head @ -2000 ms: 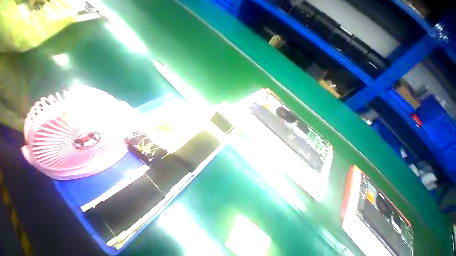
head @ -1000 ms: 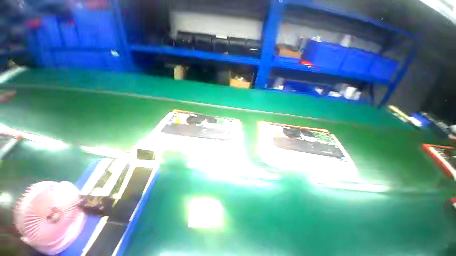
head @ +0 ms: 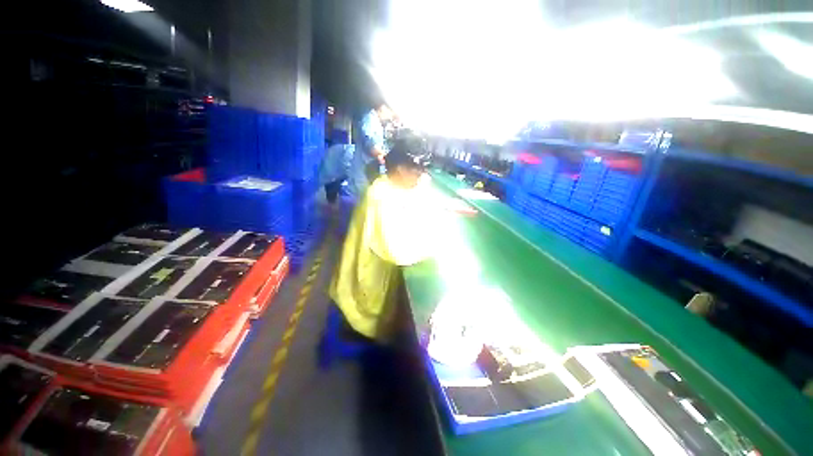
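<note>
Neither of my hands is in the picture. Nearest in front of me, a laptop base assembly [head: 664, 401] lies open on a white sheet on the green bench [head: 570, 312], cut off by the lower right edge. It shows a dark inside, a small orange patch and some green board. To its left is a blue parts tray [head: 508, 420] holding black sheets [head: 513, 397] with pale edges and a small dark box. The desk fan at the tray's far end is washed out by glare.
A person in yellow [head: 370, 258] sits at the bench's left side; others stand farther back. Red-orange stacked trays [head: 169, 378] with dark panels are at the left, blue bins [head: 254, 209] behind them. A yellow-striped floor line [head: 283, 365] runs between. Blue shelves [head: 664, 249] stand at the right.
The view has swung left and up along the line. The stacked trays, the aisle and people have come into view. The second laptop base is out of view.
</note>
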